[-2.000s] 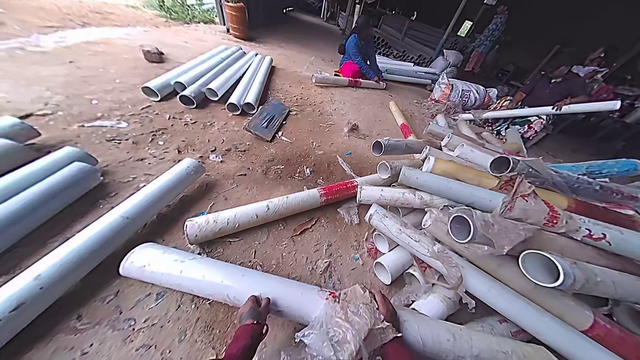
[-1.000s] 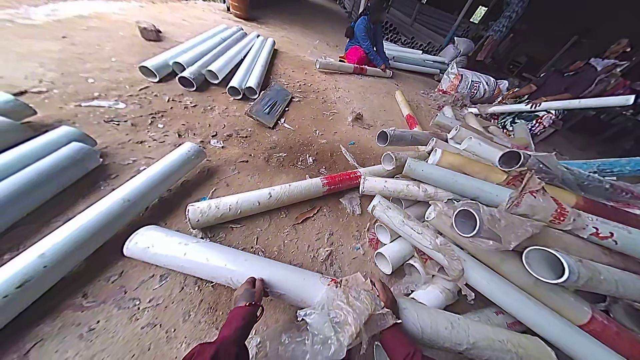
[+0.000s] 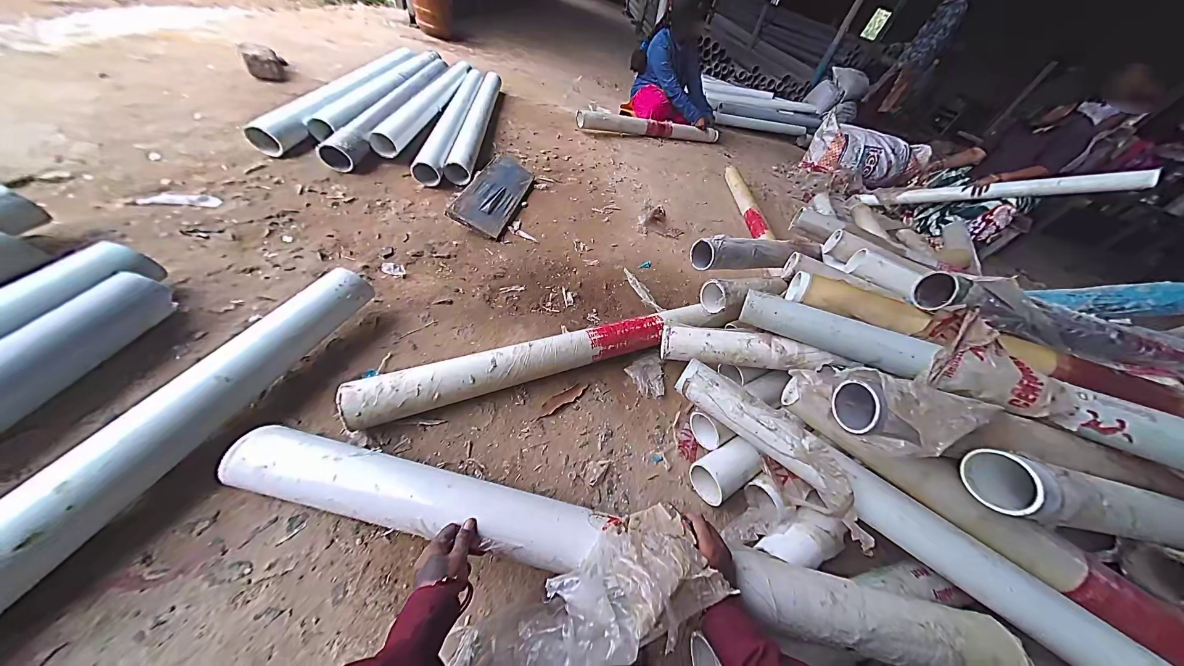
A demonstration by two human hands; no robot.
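A white plastic pipe (image 3: 407, 486) lies slantwise before me, its right part still wrapped in dirty film. My left hand (image 3: 449, 553) touches the bare near side of it with the fingertips. At the bunched clear plastic film (image 3: 629, 578), my right hand (image 3: 710, 548) rests against the far right edge of the bunch; its grip is partly hidden by film. Behind this pipe lies a wrapped pipe with a red band (image 3: 490, 372).
Wrapped pipes (image 3: 980, 462) are heaped at the right. Bare pipes (image 3: 185, 412) lie at the left, more (image 3: 407, 111) at the upper left near a dark flat slab (image 3: 490, 196). One person (image 3: 671, 79) sits at the back with a pipe; another (image 3: 1036, 153) is at the right.
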